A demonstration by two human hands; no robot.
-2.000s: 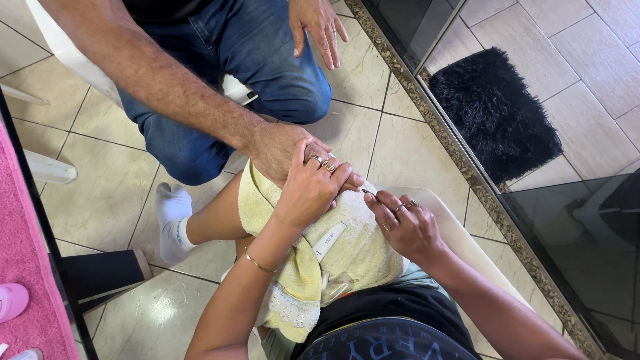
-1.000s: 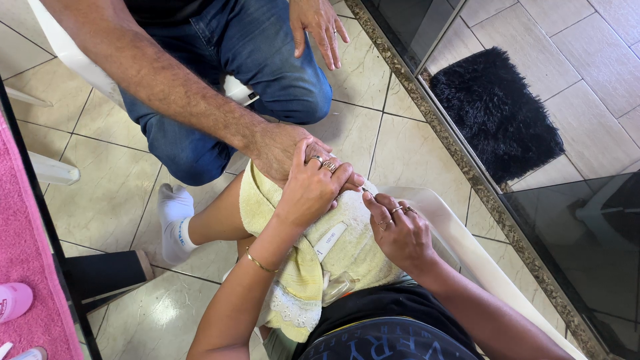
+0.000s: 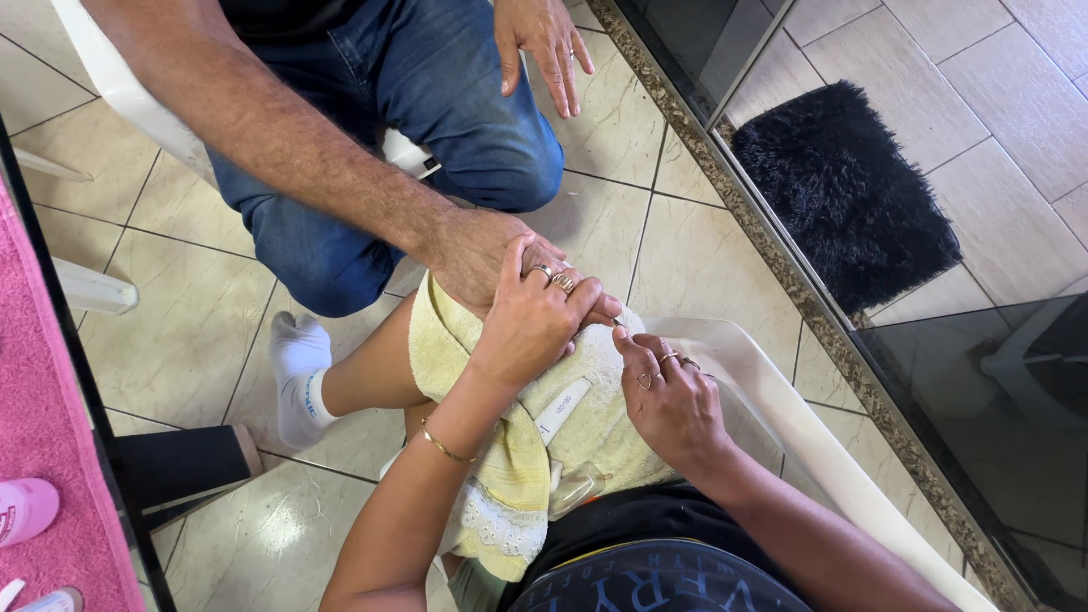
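Observation:
My left hand [image 3: 540, 310], with rings on it, is closed around the fingers of another person's hand [image 3: 476, 255] above my lap. In my right hand [image 3: 671, 391] is a small metal tool [image 3: 618, 323], pinched between thumb and fingers; its tip is at one of that person's fingertips, and most of it is hidden. A pale yellow towel [image 3: 633, 438] covers my lap beneath the hands. On the towel lie a white nail file [image 3: 563, 411] and a small clear bottle [image 3: 578, 490], partly tucked by a fold.
The other person sits opposite in jeans [image 3: 476, 93], their other hand [image 3: 544, 51] over a knee. At left is a table edge with a pink towel [image 3: 42, 382] and a pink bottle [image 3: 25, 510]. A white plastic chair arm [image 3: 748, 365] stands at my right; beyond lies a black shaggy mat [image 3: 850, 195].
My right hand has shifted slightly around the fingertip. My left hand keeps its hold on the other person's fingers.

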